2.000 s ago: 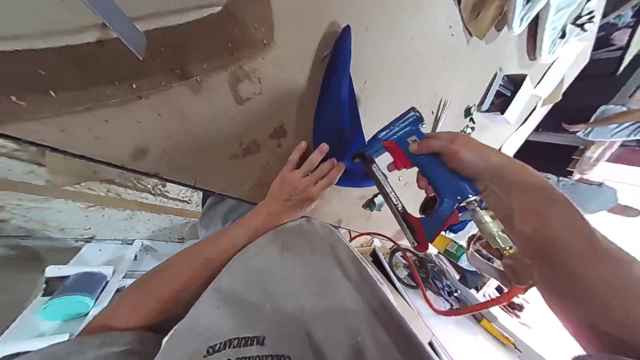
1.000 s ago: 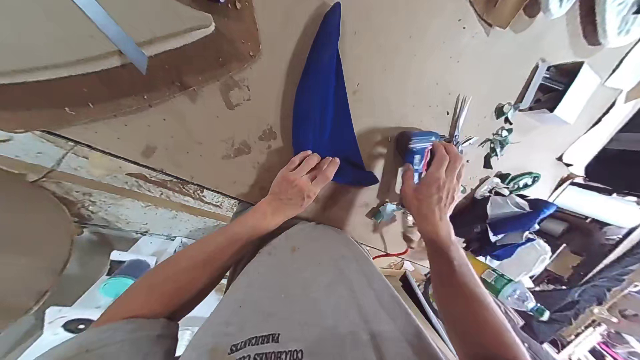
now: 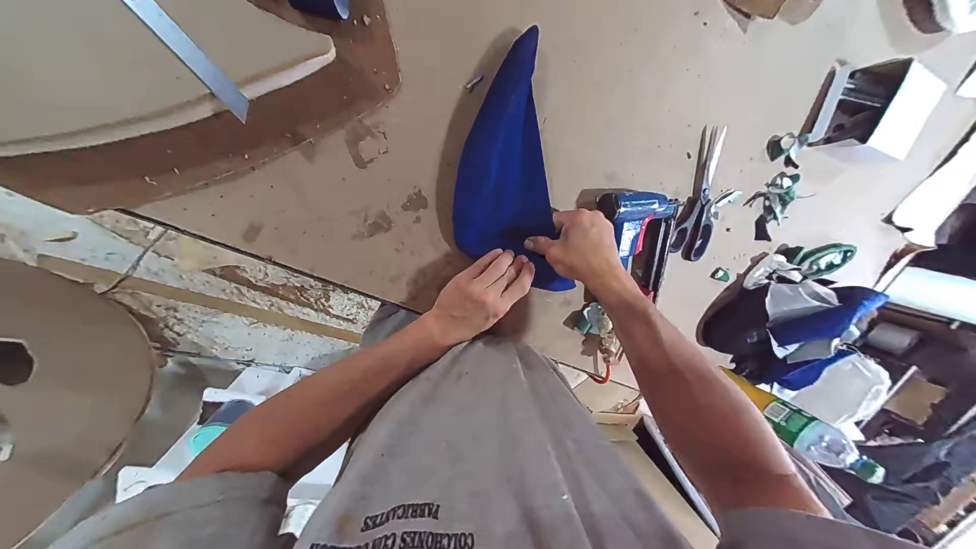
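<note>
A curved, pointed piece covered in blue fabric (image 3: 503,168) lies on the worktable, its tip away from me. The fingers of my left hand (image 3: 482,296) rest on its near lower edge. My right hand (image 3: 585,248) pinches the fabric at the lower right corner between thumb and fingers. Just right of that hand a blue and black pneumatic staple gun (image 3: 631,221) lies on the table, partly hidden by my hand and forearm, with a red air hose (image 3: 601,377) at its near end. Scissors (image 3: 700,206) lie beyond the staple gun.
A padded board (image 3: 229,57) with a metal strip (image 3: 191,57) is at upper left. Green scraps (image 3: 779,194) and an open white box (image 3: 884,107) lie to the right. Blue and white cloth (image 3: 820,320) and a plastic bottle (image 3: 816,435) are at lower right. The table edge (image 3: 267,255) runs nearby.
My right hand held the staple gun two seconds ago. It has let go of the gun, which lies on the table, and has moved left onto the blue piece. My left hand stays at the piece.
</note>
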